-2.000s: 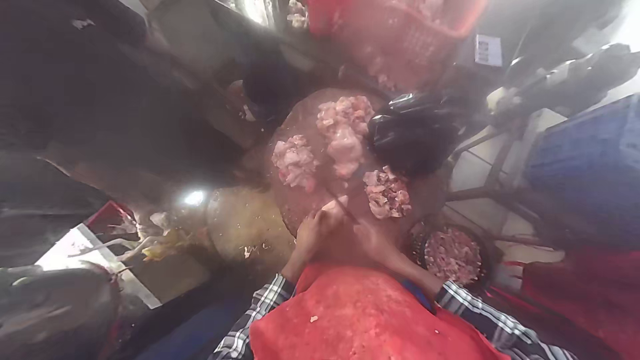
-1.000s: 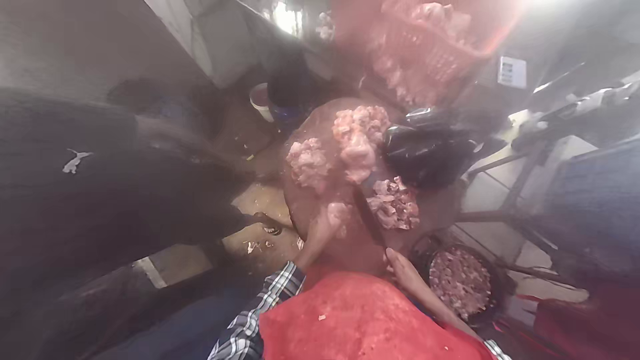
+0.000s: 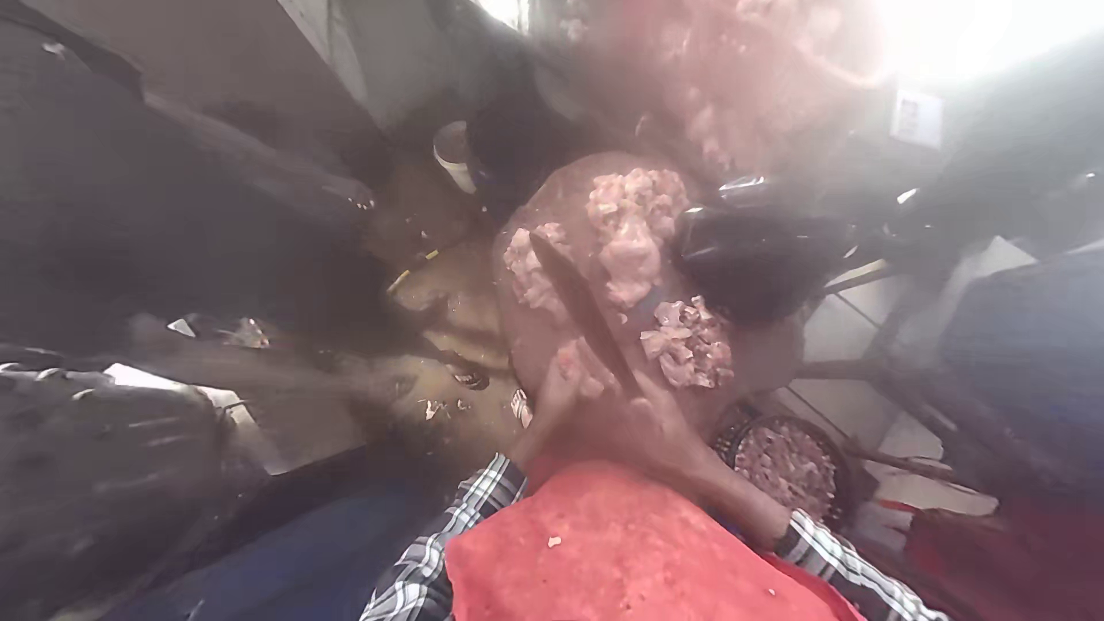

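Observation:
A round chopping block (image 3: pixel 552 194) bears raw meat in separate heaps: one at the left (image 3: pixel 530 267), a larger one (image 3: pixel 636 228) at the far side and one of cut pieces (image 3: pixel 690 343) at the right. My right hand (image 3: pixel 655 418) grips a long-bladed knife (image 3: pixel 582 302), its tip pointing away over the edge of the left heap. Close beside the blade, my left hand (image 3: pixel 565 384) is on a piece of raw meat (image 3: pixel 585 364) near the block's front edge. The knife's handle is hidden in my fist.
A black plastic bag (image 3: pixel 759 254) lies at the block's right edge. Below it at the right stands a round basket of cut meat (image 3: pixel 787 466). A hazy red crate (image 3: pixel 776 95) with meat is beyond the block. A white bucket (image 3: pixel 454 155) stands behind left. Dark, blurred shapes fill the left side.
The knife has swung so that its tip now reaches over the left heap; one second ago it lay right of that heap. My hands have come closer together.

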